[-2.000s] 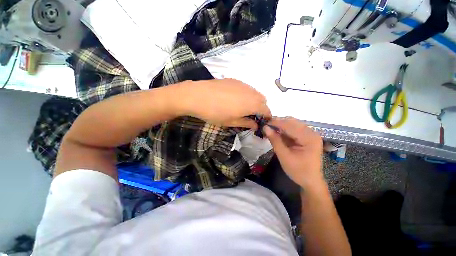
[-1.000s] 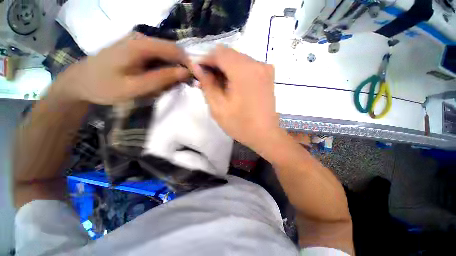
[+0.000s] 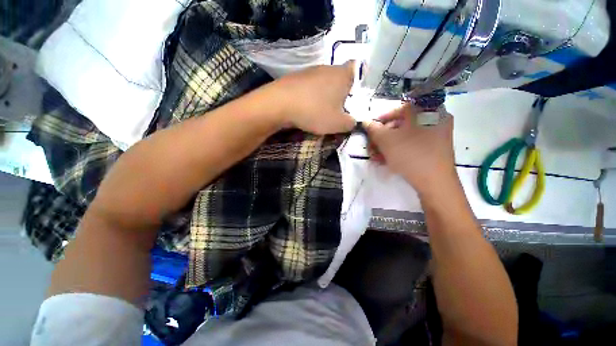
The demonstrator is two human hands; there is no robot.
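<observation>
The plaid shell (image 3: 263, 209) hangs over the table's front edge below my left forearm. White lining (image 3: 352, 203) shows along its right side, and a larger white lining part (image 3: 111, 64) lies at the upper left. My left hand (image 3: 317, 101) grips the garment's edge with its fingertips, left of the needle area. My right hand (image 3: 412, 145) pinches the same edge just to the right, close under the machine head (image 3: 432, 40). The fingertips nearly meet. The needle and the exact spot of cloth between the fingers are hard to make out.
Scissors (image 3: 515, 172) with green and yellow loops lie on the white table right of my right hand. A thin brown-handled tool (image 3: 599, 213) lies at the far right. A blue crate (image 3: 169, 265) stands below at left. The ruler-marked edge (image 3: 398, 224) runs along the table's front.
Both hands have moved right and forward to the machine head with the garment's edge. The plaid now hangs spread below my left arm, where white lining was turned up before.
</observation>
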